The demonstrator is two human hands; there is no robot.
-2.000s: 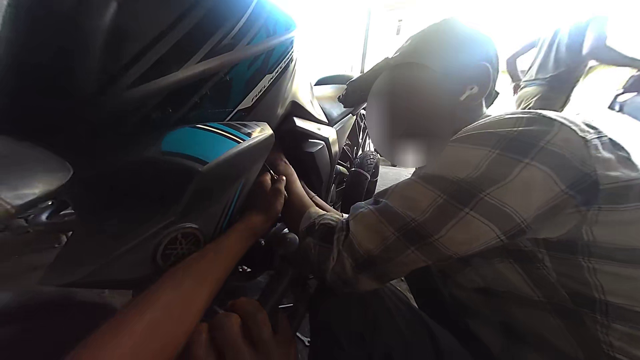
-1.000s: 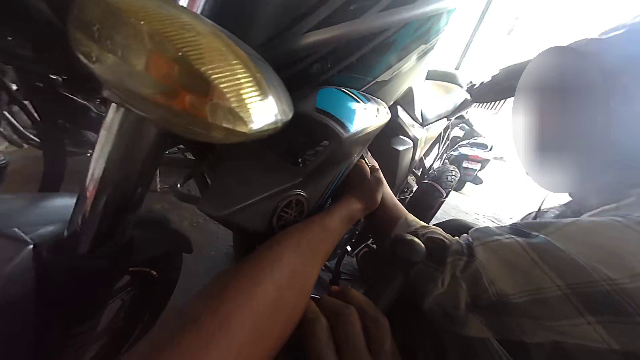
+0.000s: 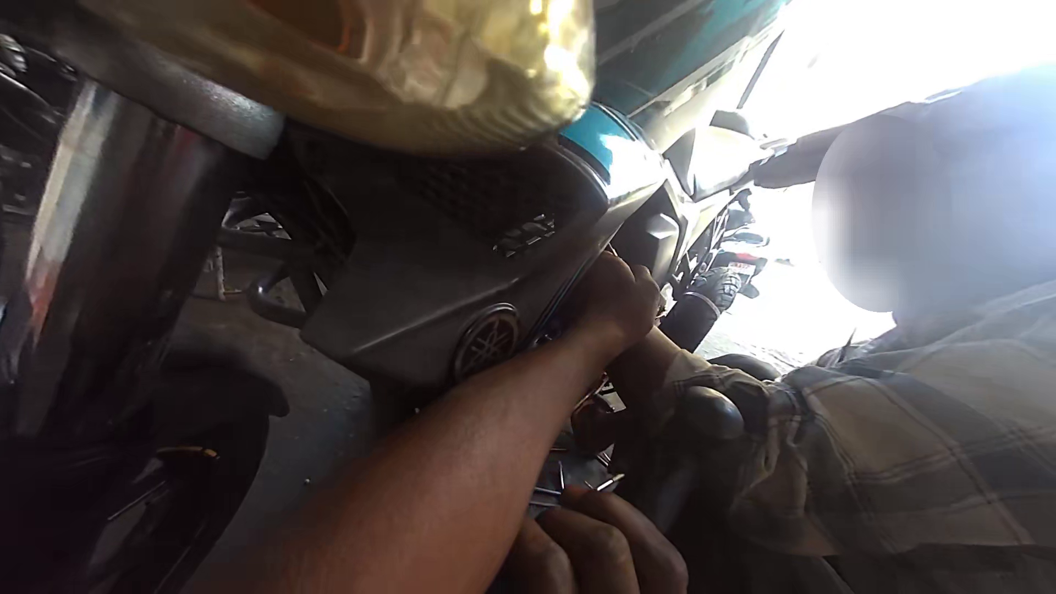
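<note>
My left hand (image 3: 615,301) reaches to the rear lower edge of the motorcycle's grey side fairing (image 3: 412,305), its fingers curled and partly hidden behind that edge. A round Yamaha emblem (image 3: 488,342) sits on the panel in front of my wrist. My right hand (image 3: 598,540) is low in the view, below the engine area, with bent fingers. Thin metal pieces (image 3: 606,481) show just beyond its fingertips; whether it holds any cannot be made out. A co-worker's forearm (image 3: 652,363) passes close behind my left hand, and their hand is largely hidden.
A yellowish turn-signal lens (image 3: 429,74) looms at the top. The fork tube (image 3: 91,256) and front wheel (image 3: 206,462) stand at left. A co-worker in a plaid shirt (image 3: 907,429) is close at right. Another motorcycle's rear tyre (image 3: 718,289) shows behind in bright light.
The view has moved forward and left, bringing the turn signal and fork into sight. My left hand stays at the fairing's rear edge beside the co-worker's arm.
</note>
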